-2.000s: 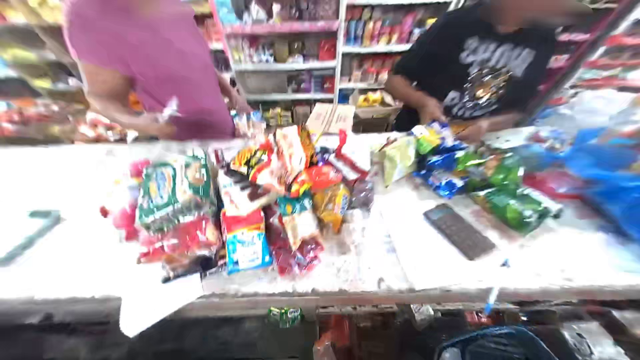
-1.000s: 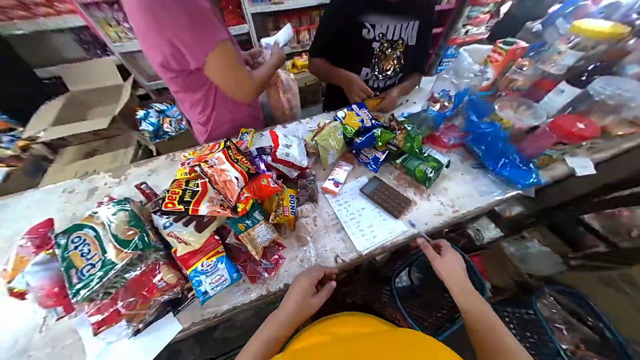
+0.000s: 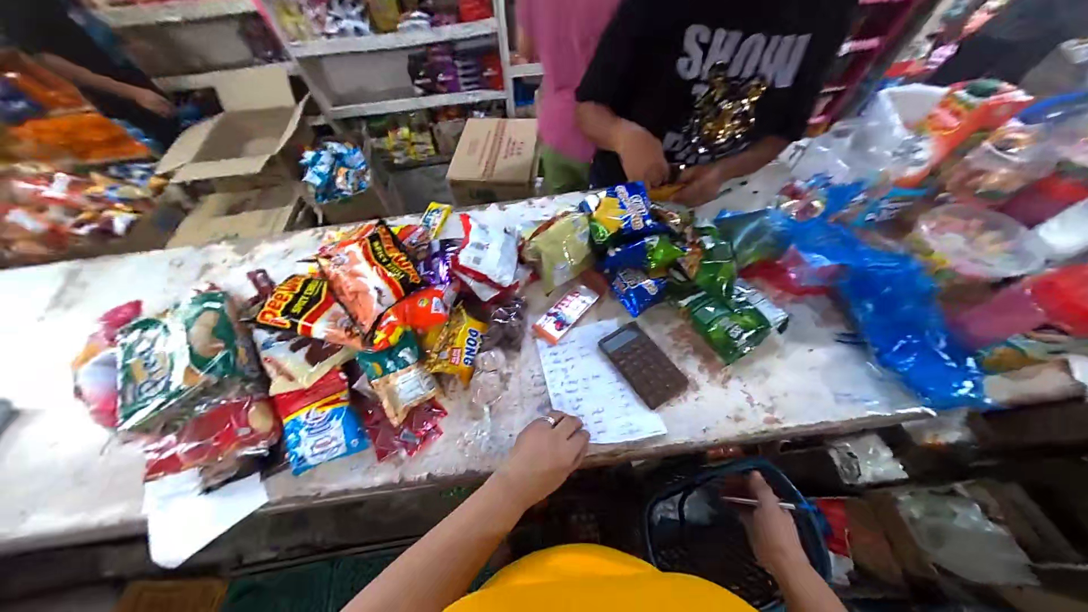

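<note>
My left hand [image 3: 548,446], with a ring on one finger, rests at the counter's front edge, by the lower left corner of a handwritten paper sheet [image 3: 586,382]. A dark calculator [image 3: 643,364] lies across the sheet's right side, and a small white and red packet [image 3: 567,313] touches its top. My right hand [image 3: 765,510] is below the counter edge, over a dark plastic basket [image 3: 820,544], with a thin pen-like stick [image 3: 761,503] in its fingers. Snack packs [image 3: 374,280] are heaped left of the sheet; green and blue packs [image 3: 722,323] lie right of it.
Across the counter [image 3: 442,501] a person in a black shirt [image 3: 722,93] handles something small; a person in pink stands beside. Blue plastic bags [image 3: 909,314] lie at right. Open cardboard boxes [image 3: 238,140] and shelves [image 3: 408,34] stand behind. A loose white paper [image 3: 200,518] overhangs the left front edge.
My left hand has moved from below the counter's edge onto it, beside the sheet. My right hand has left the counter's edge and is lower, over the basket.
</note>
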